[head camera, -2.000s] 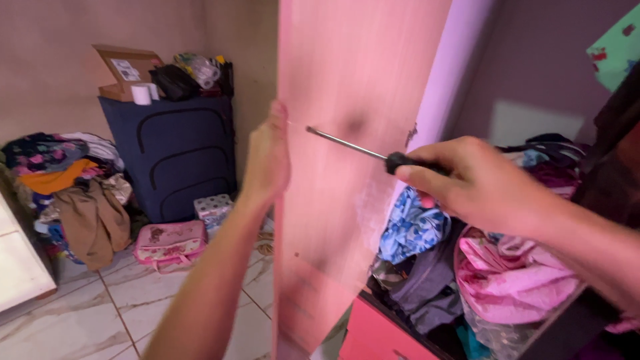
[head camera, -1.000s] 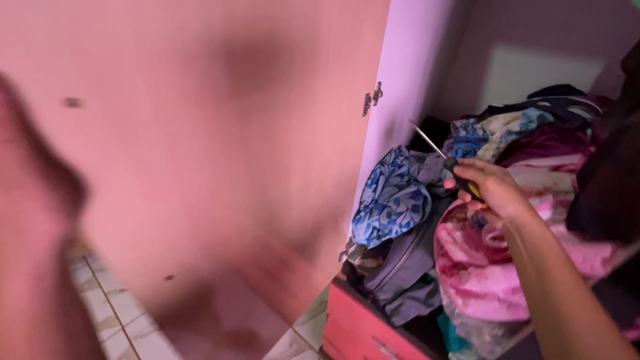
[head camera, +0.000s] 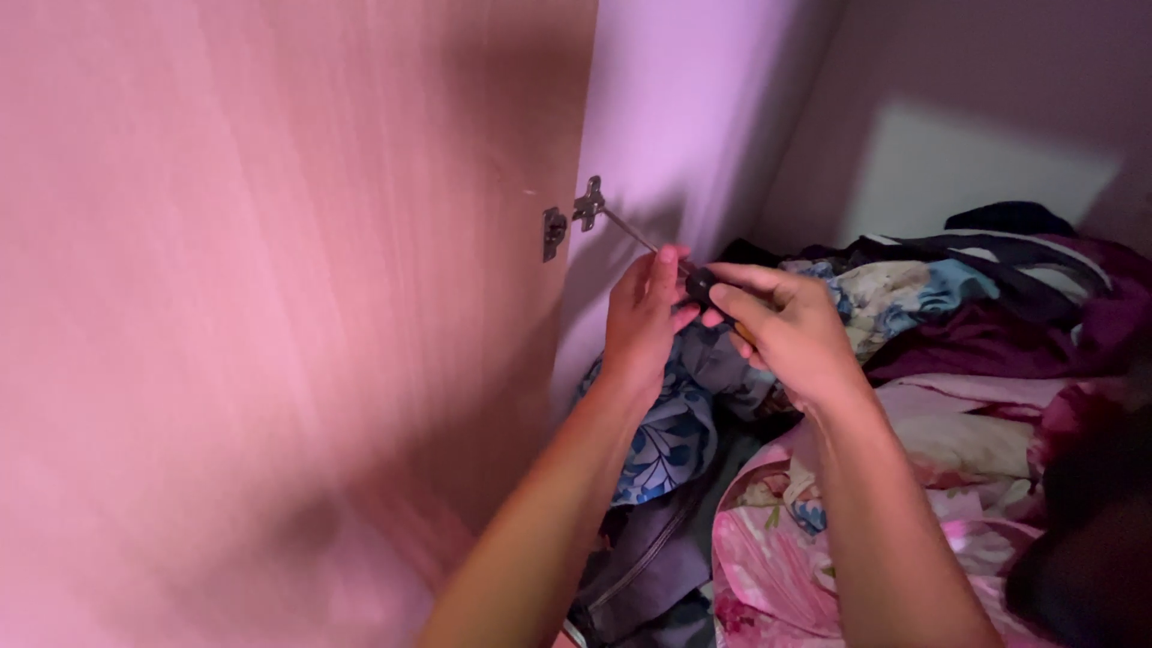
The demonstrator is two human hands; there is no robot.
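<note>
My right hand (head camera: 778,328) is closed around the black and yellow handle of a screwdriver (head camera: 633,230). Its tip meets the right side of a metal hinge mounting plate (head camera: 589,204) on the cabinet's side panel. The fingers of my left hand (head camera: 646,306) are at the shaft near the handle; whether they grip it cannot be told. Just left of the plate, a metal hinge part (head camera: 553,234) sits at the edge of the wood-grain wardrobe door (head camera: 360,225).
Heaped clothes fill the compartment: blue patterned cloth (head camera: 661,450) below my hands, pink floral cloth (head camera: 774,576) and maroon cloth (head camera: 963,342) to the right. The light side panel (head camera: 684,90) rises behind the hinge.
My left hand has come from the door's far left side to the screwdriver. My right hand has brought the screwdriver's tip to the hinge plate. The view has swung toward the compartment.
</note>
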